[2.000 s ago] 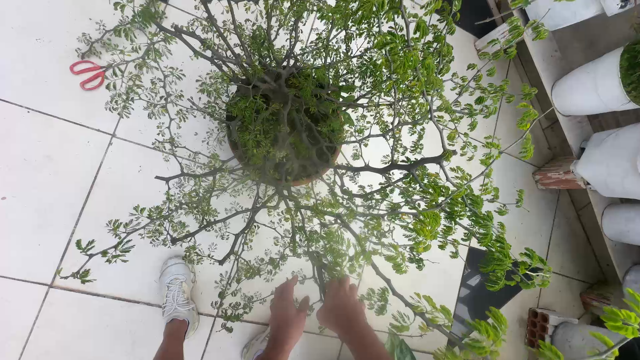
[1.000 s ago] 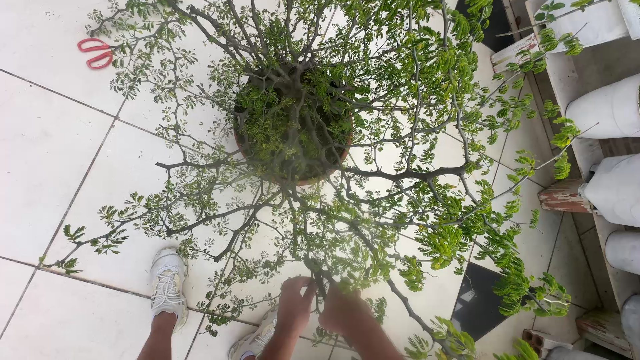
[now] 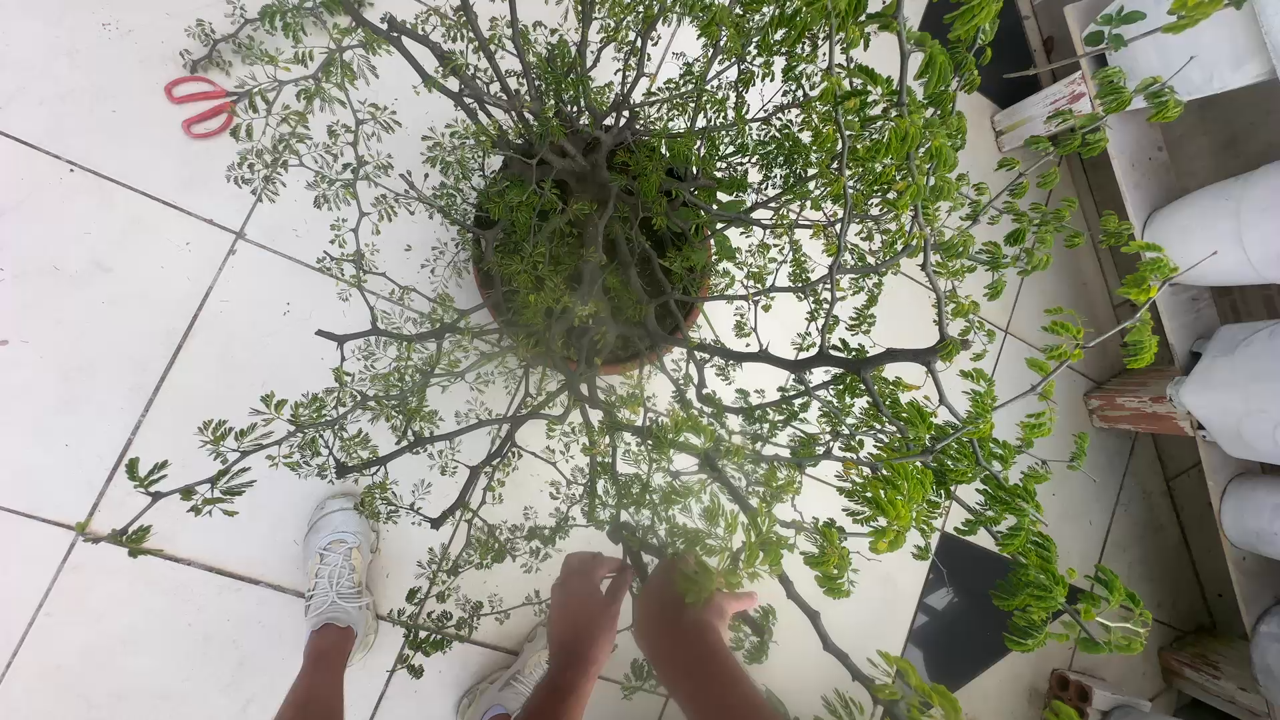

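Observation:
A bonsai-like tree with small feathery leaves (image 3: 590, 230) spreads its dark branches from a round terracotta-coloured pot (image 3: 610, 368) on the floor. At the bottom centre my left hand (image 3: 585, 605) has its thumb and fingers bent close together at a dark branch (image 3: 632, 550). My right hand (image 3: 680, 605) is just right of it, at the same branch, with the thumb pointing right and leaves over part of it. Whether either hand grips the branch is unclear. Red-handled scissors (image 3: 203, 106) lie on the tiles at the upper left, their blades hidden by foliage.
White floor tiles (image 3: 120, 300) lie under the tree, with a black tile (image 3: 957, 610) at lower right. My shoes (image 3: 338, 565) stand below the branches. Along the right edge, a low shelf (image 3: 1140, 165) holds several white pots (image 3: 1225, 225); a hollow brick (image 3: 1075, 690) is near the lower right corner.
My two hands stay close together at the lower branches. My right hand's thumb now sticks out to the right. The view has shifted slightly.

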